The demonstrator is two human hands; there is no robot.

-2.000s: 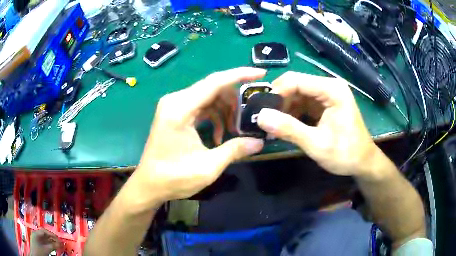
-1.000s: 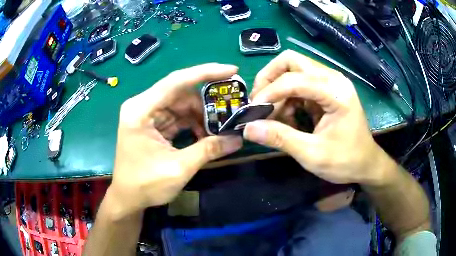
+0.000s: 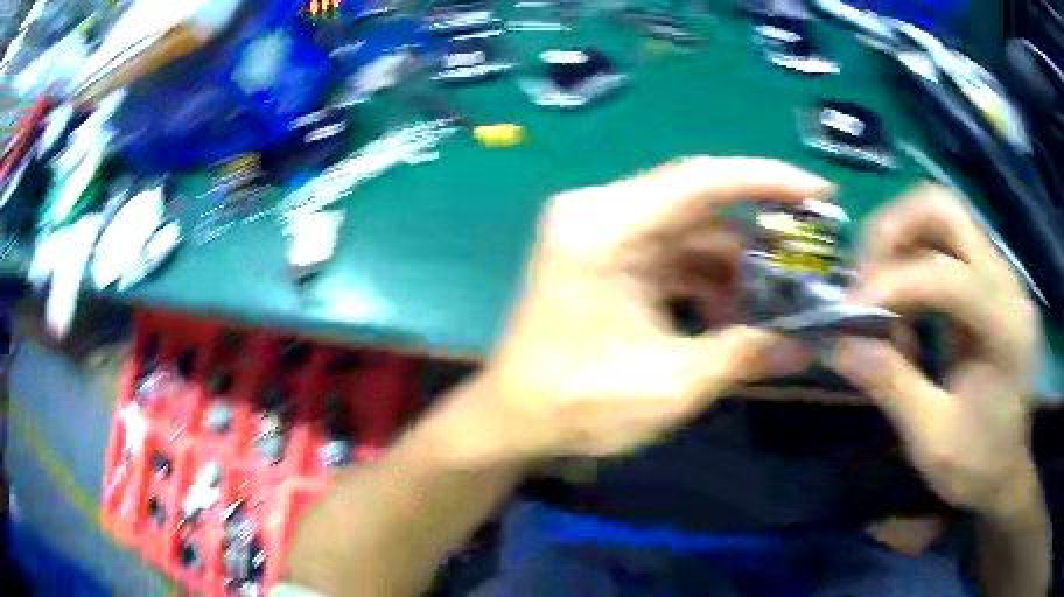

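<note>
The picture is blurred. An opened smartwatch is held above the front edge of the green mat. Its watch case [image 3: 799, 251] faces me and shows yellow-gold and silvery parts inside. The display module [image 3: 842, 317] is folded down at the case's lower edge, seen nearly edge-on. My left hand [image 3: 642, 315] grips the case from the left, fingers over its top and thumb below. My right hand [image 3: 951, 350] holds the display module between thumb and fingers.
Smartwatches lie on the green mat [image 3: 420, 268], one at back centre [image 3: 572, 72] and one at right [image 3: 849, 128]. A wire bundle [image 3: 373, 163], a yellow-ended tool [image 3: 498, 134] and a blue box [image 3: 233, 93] are left. A red compartment tray [image 3: 309, 437] is below the mat.
The view has swung left, so the hands and watch appear farther right. Since two seconds ago the display module has been folded down from the case, exposing the inside. Both hands keep their hold.
</note>
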